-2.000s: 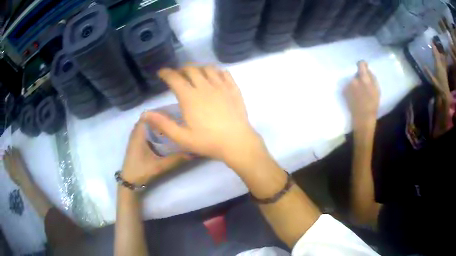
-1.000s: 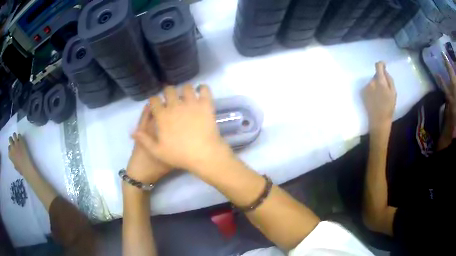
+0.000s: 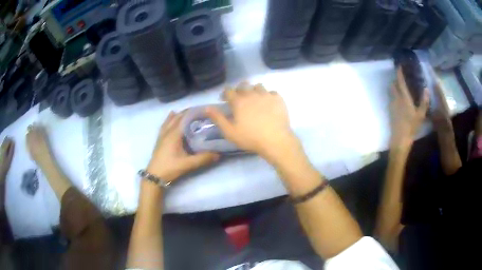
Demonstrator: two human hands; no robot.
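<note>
A black oblong unit with a shiny, clear-looking top lies on the white table in front of me. Its left end shows between my hands. My left hand grips the left end, with the thumb along the near side and fingers at the far side. My right hand lies over the right part and hides it, with the thumb on the top. Whether the clear cover is separate from the unit cannot be told.
Stacked black parts stand along the far side, more at right. Packing tape crosses the white table at left. A neighbour's hands hold a dark unit at right. A brown-sleeved neighbour is at left. A red item lies in my lap.
My left hand now grips the unit's left end, and my right hand has moved right onto the unit. The right neighbour's hands now hold a dark unit. The view has shifted.
</note>
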